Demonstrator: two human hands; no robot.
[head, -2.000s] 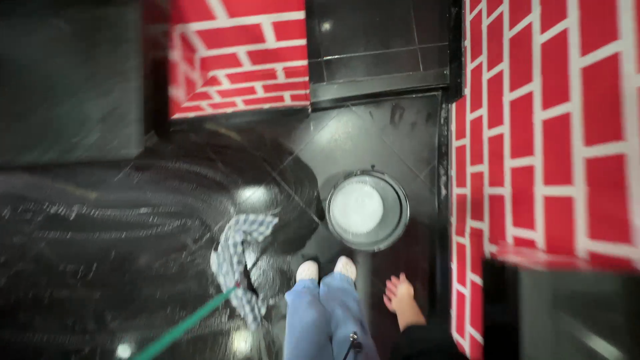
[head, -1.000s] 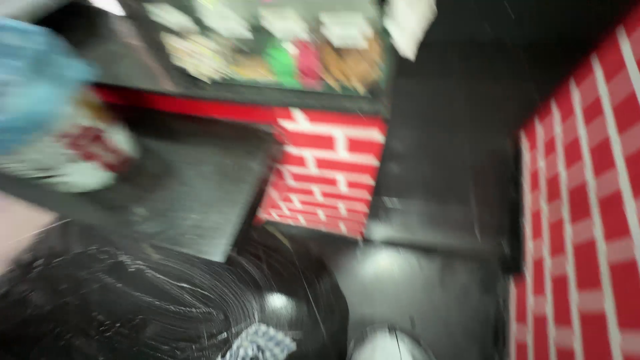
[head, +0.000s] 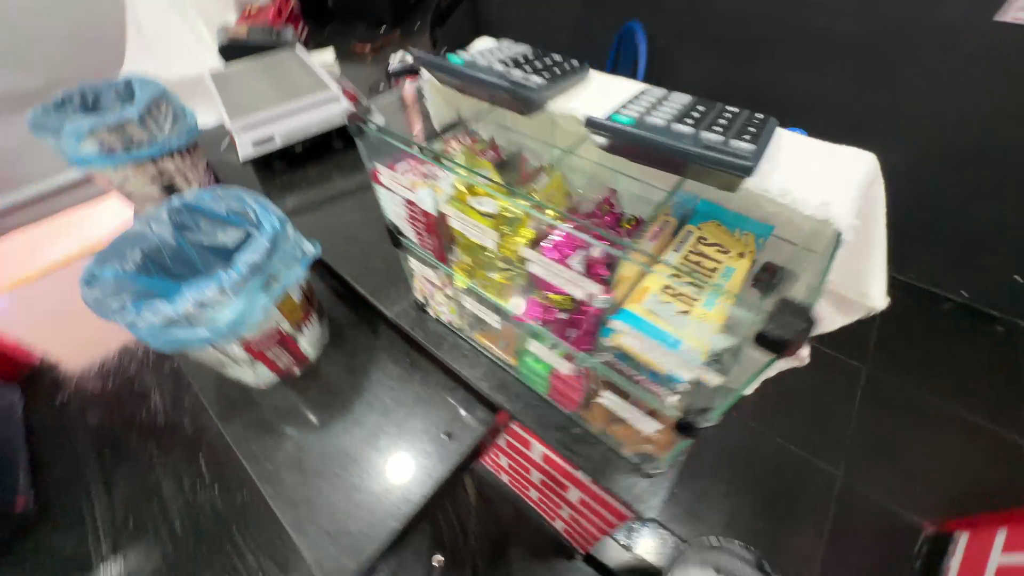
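Note:
Neither of my hands shows in the frame of now. A glass display case (head: 720, 384) with wrapped sweets and Hershey's bars (head: 692, 280) stands on the black counter. Two calculators (head: 684, 128) lie along its top, beside white cloth (head: 864, 200). To the left, two buckets lined with blue plastic bags (head: 200, 264) stand on the counter, one behind the other. A flat white device, perhaps a scale (head: 280, 96), sits behind them. At the bottom edge, the rim of a round container (head: 716, 552) is partly visible.
A red-and-white brick-pattern panel (head: 556, 488) is below the counter, and another (head: 988, 552) is at the lower right. Dark floor tiles (head: 800, 424) lie right of the case. The counter's front edge (head: 432, 512) runs diagonally. Motion blur softens the view.
The view has swung up from the floor to the counter and display case. Two seconds ago, one hand, the round bucket and a checked cloth were visible low down; the hand is now out of view.

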